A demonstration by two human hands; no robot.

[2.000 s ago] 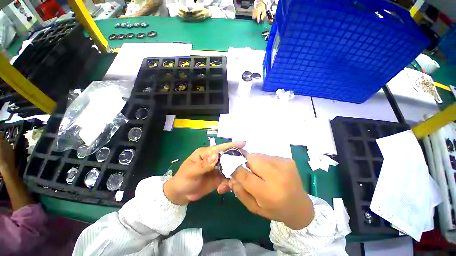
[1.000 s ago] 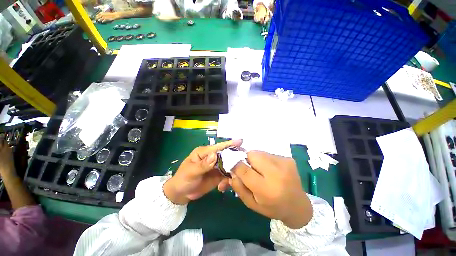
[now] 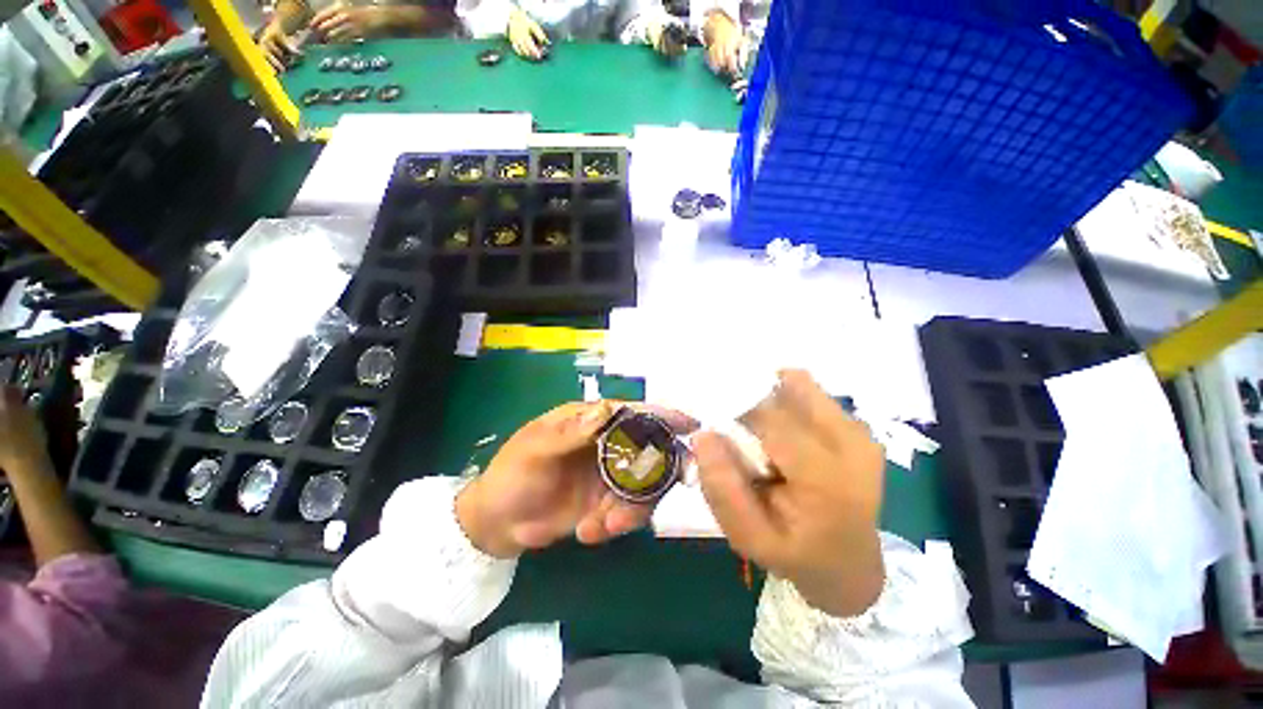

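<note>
My left hand holds a round watch head by its rim, above the green mat. The watch head has a metal rim and a dark and gold face, which is turned up to me. My right hand is just right of it, with a white cloth or tissue pinched in the fingers. The tissue is off the face; whether it touches the rim is unclear.
A black tray with gold-looking parts lies beyond my hands. Another black tray with round pieces, partly under a plastic bag, is at left. A blue crate, white paper and a black tray are at right. People's hands show across the bench.
My right hand has moved right and turned, taking the white tissue off the watch face. The face now shows. My left hand still holds the watch head. Hands across the bench have moved.
</note>
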